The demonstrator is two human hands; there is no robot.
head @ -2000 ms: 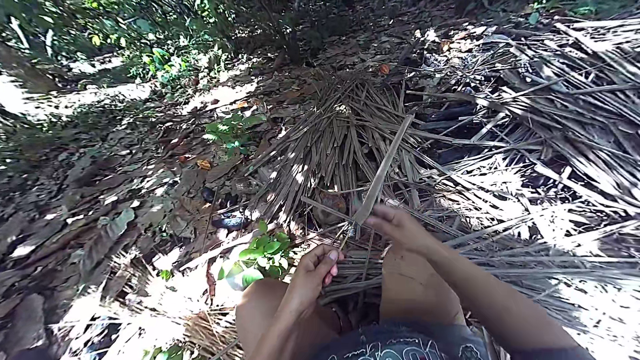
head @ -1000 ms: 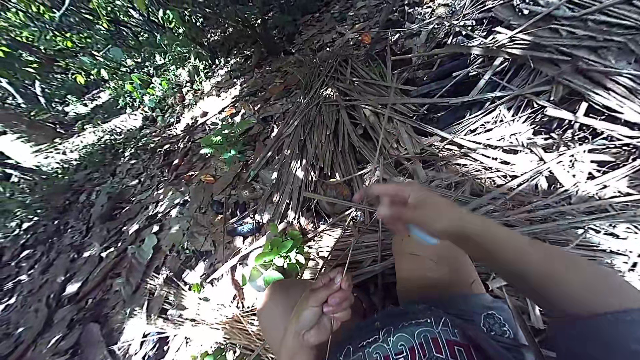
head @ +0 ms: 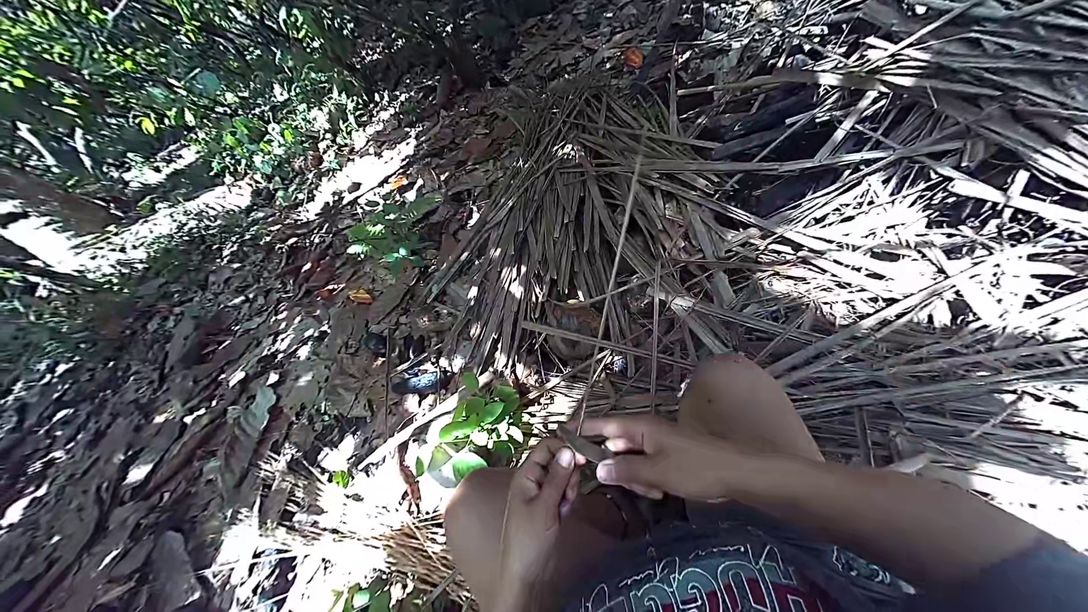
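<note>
My left hand [head: 544, 486], low in the centre, pinches a long thin strip [head: 622, 234], probably a palm leaf midrib, that rises away over the dry leaves. Just to its right, my right hand [head: 650, 457] grips a small knife [head: 584, 444], whose short dark blade lies against the strip at the left fingertips. Both hands are close together between my bent knees. Beyond them a heap of dry, narrow palm leaflets [head: 565, 212] is spread on the ground.
More dry palm fronds [head: 918, 246] cover the ground at the right. A green leafy plant [head: 484, 425] grows beside my left knee, with a dark object [head: 419, 382] behind it. Brown leaf litter [head: 212, 365] lies at the left, green bushes [head: 255, 110] at the upper left.
The broad leaf strip held up two seconds ago no longer shows in my hands. My right hand has come down from above and now meets my left at the thin strip.
</note>
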